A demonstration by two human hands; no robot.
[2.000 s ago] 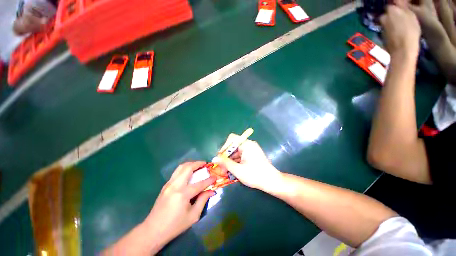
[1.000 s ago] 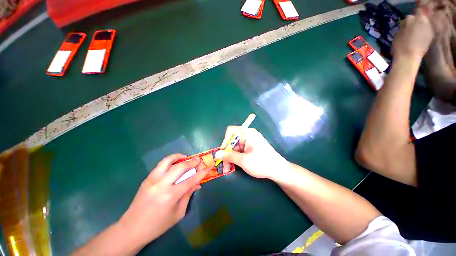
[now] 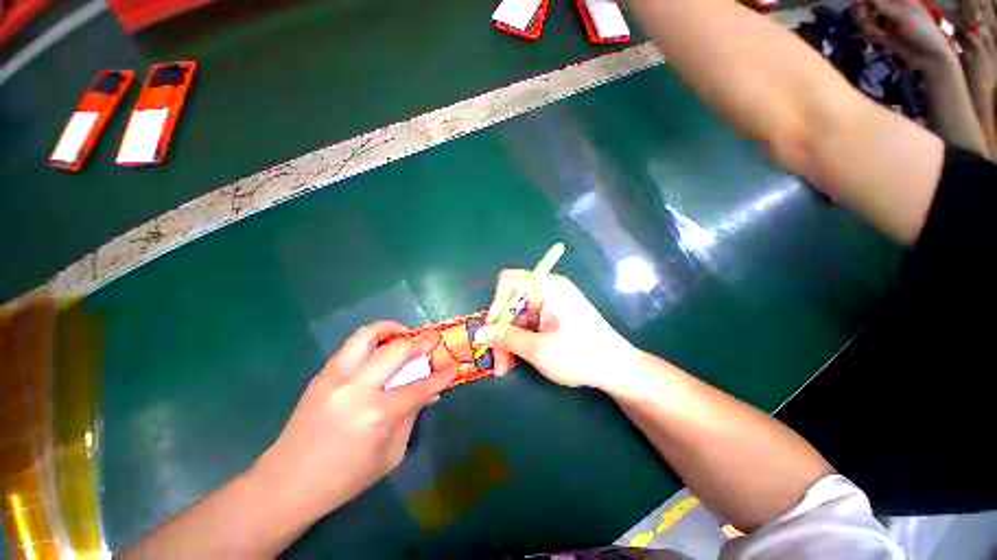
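Note:
An orange-red phone housing [image 3: 449, 348] lies tilted low at the middle of the view, with a white area at its left end and a dark grey part at its right end. My left hand [image 3: 366, 399] holds it by the left end, fingers over the white area. My right hand [image 3: 563, 334] grips a slim yellow pen-like tool [image 3: 540, 273] with dark markings. The tool's lower end is at the dark part. My fingers hide part of it, and I cannot tell whether it touches.
Two phone housings [image 3: 156, 115] lie at the upper left beyond the pale strip [image 3: 361, 153], two more at the top. Amber tape [image 3: 55, 427] is at the left edge. A neighbour's arm [image 3: 787, 93] crosses the upper right, near a dark heap [image 3: 864, 55].
The neighbour's arm has swung up and left over the strip, where two phones at the right no longer show. My hands stay on the phone and tool. The far phones sit further left in view.

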